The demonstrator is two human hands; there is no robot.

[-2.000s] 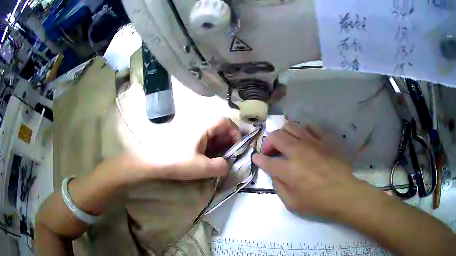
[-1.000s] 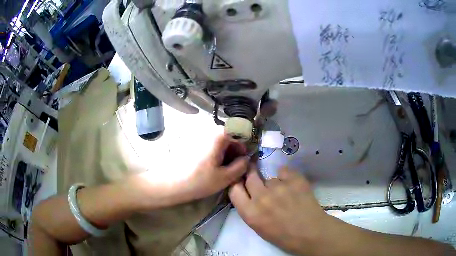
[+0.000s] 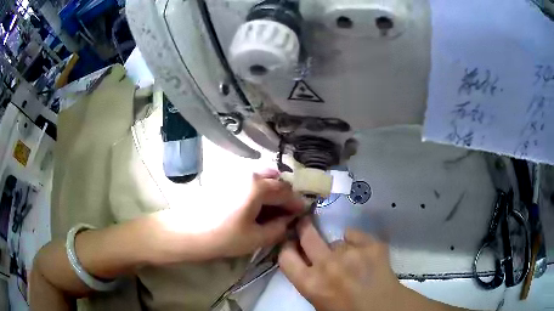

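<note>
Khaki trouser cloth point(image 3: 182, 279) lies heaped left of the needle area and under my left forearm. My left hand point(image 3: 261, 212), with a pale bangle on the wrist, pinches the cloth edge just below the cream knob point(image 3: 311, 181). My right hand point(image 3: 334, 267) is just right of it, its fingertips holding the same edge, fingers bent. A dark narrow edge with pale strips point(image 3: 258, 267) runs down-left from the fingers. The needle and presser foot are hidden behind the knob and fingers.
The lockstitch machine head point(image 3: 376, 73) hangs close above the hands. A dark lamp point(image 3: 182, 152) glows at left. A white block point(image 3: 341, 182) sits beside the knob. Scissors point(image 3: 507, 243) and an orange-brown handle point(image 3: 531, 267) lie at right. A note sheet point(image 3: 486, 79) covers the upper right.
Both hands were spread on the open layers below the needle; now they are close together, pinching the edge. The white block has come into view. The machine head appears larger as the view shifted.
</note>
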